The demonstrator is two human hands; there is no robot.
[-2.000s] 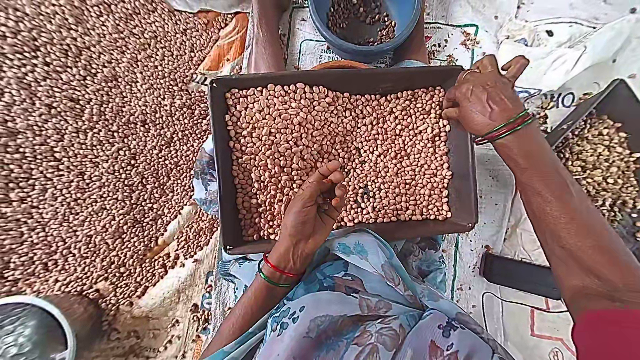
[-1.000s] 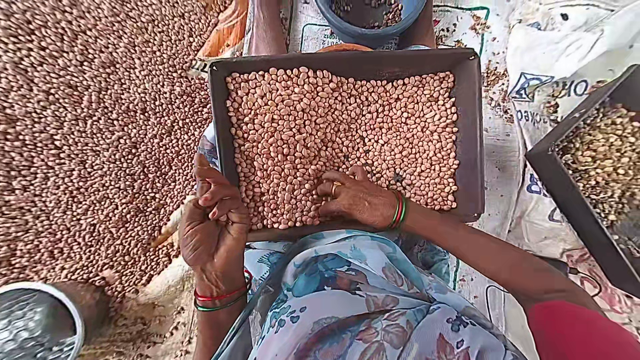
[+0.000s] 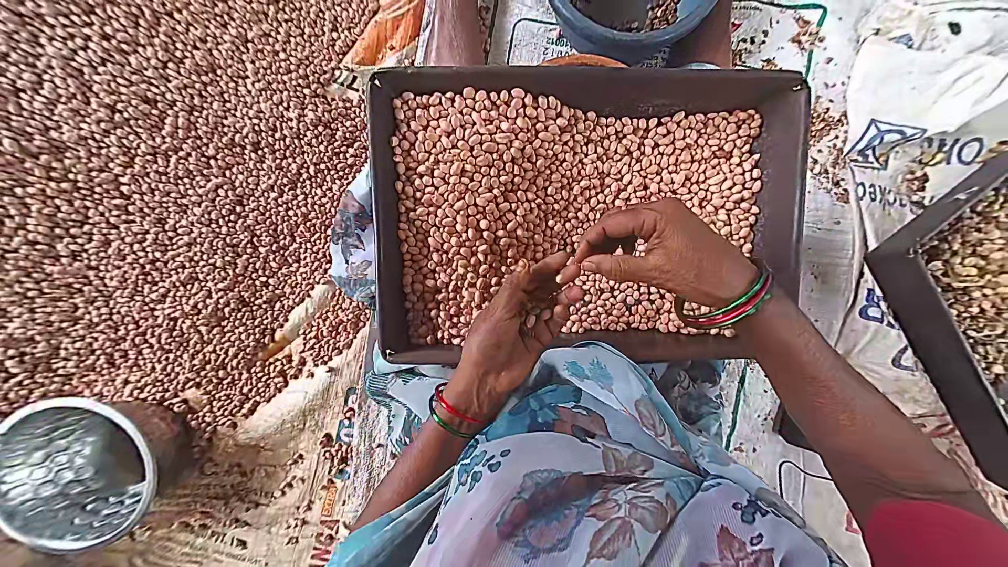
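A dark rectangular tray (image 3: 387,213) lies across my lap, its floor largely covered by pinkish-brown shelled peanuts (image 3: 480,181). Over the tray's lower middle, my left hand (image 3: 516,327) is turned palm up with its fingers curled around a few small dark bits (image 3: 531,319). My right hand (image 3: 661,252) comes in from the right, palm down, its thumb and index finger meeting at the left fingertips. A small pale piece, possibly a peanut, shows between those fingertips. Both wrists wear red and green bangles.
A large heap of peanuts (image 3: 173,181) spreads over the left side. At lower left stands a round metal vessel (image 3: 146,472). A blue bowl (image 3: 598,39) with dark bits is beyond the tray. To the right, a second dark tray (image 3: 921,315) holds pale pieces, beside printed white sacks (image 3: 890,87).
My left hand has moved from the tray's left edge to over its lower middle. My right hand has risen from the peanuts and now meets the left fingertips.
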